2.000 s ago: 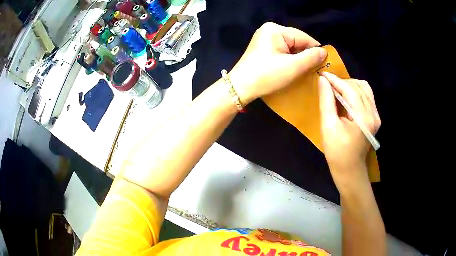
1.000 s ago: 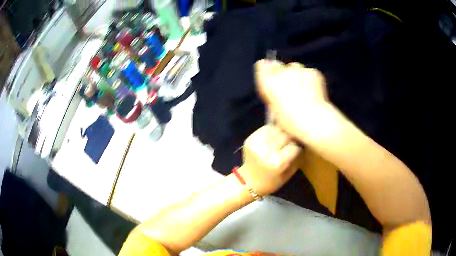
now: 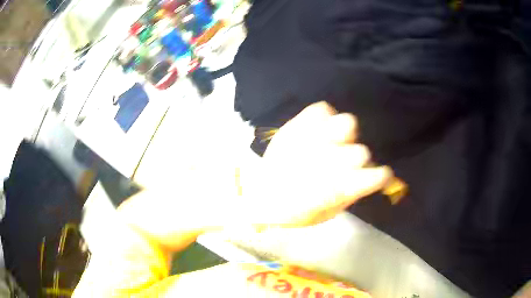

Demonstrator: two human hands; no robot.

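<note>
My left hand (image 3: 323,169), blurred and overexposed, is closed over the near edge of the dark cloth. Part of the orange-yellow marking template (image 3: 396,191) sticks out at its fingertips; a thin yellowish bit also shows at the back of the hand. The fist hides the rest of the template. The dark garment pieces (image 3: 431,128) lie heaped under and beyond the hand, over the centre and right of the view. My right hand is out of the picture; only a small skin-toned patch shows at the bottom right corner. The white pen is not visible.
Blurred thread spools (image 3: 174,42) stand at the upper left, with a red-lidded jar (image 3: 164,75) and a dark bottle (image 3: 202,81) nearer. A blue fabric scrap (image 3: 132,106) lies on the white table (image 3: 195,131). Dark cloth (image 3: 35,204) hangs at the left.
The hands were together over the template; now my right hand has left the picture. My left hand remains closed, with only a little template showing. The view has shifted and blurred.
</note>
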